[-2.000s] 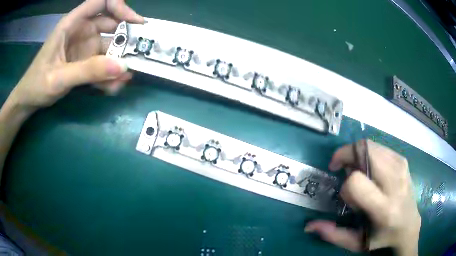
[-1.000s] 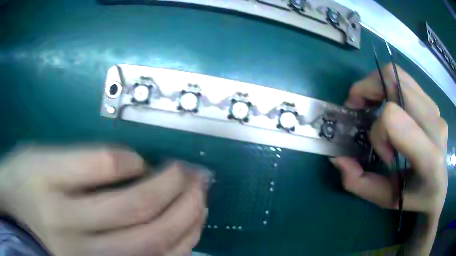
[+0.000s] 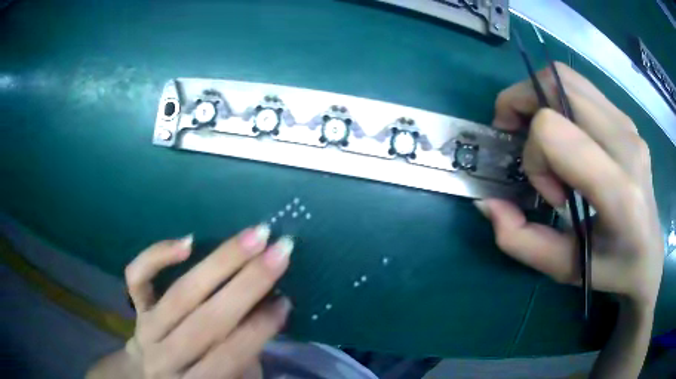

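A flat silver-grey fixture bar point(image 3: 311, 166) lies slightly tilted across the middle, with a row of small round components; the leftmost point(image 3: 204, 112) sits beside the end hole. My right hand point(image 3: 585, 170) grips the bar's right end between thumb and fingers and covers part of it. Dark tweezers point(image 3: 567, 111) rest in the same hand, their tips pointing up and away from the bar. Tiny white dots point(image 3: 295, 209) lie on the green surface below the bar. My left hand point(image 3: 215, 311) is beside them, fingers apart, holding nothing; two fingertips touch or hover at the dots.
A second bar point(image 3: 445, 15) is cut off by the top edge. A white strip point(image 3: 578, 37) curves across the upper right, with another bar point(image 3: 656, 70) beyond it at the right edge. A yellow stripe point(image 3: 67, 296) runs at the lower left.
My left hand let go of the upper bar and came down to the dots. The dots' layout now looks turned. My right hand still holds the lower bar; the view has shifted.
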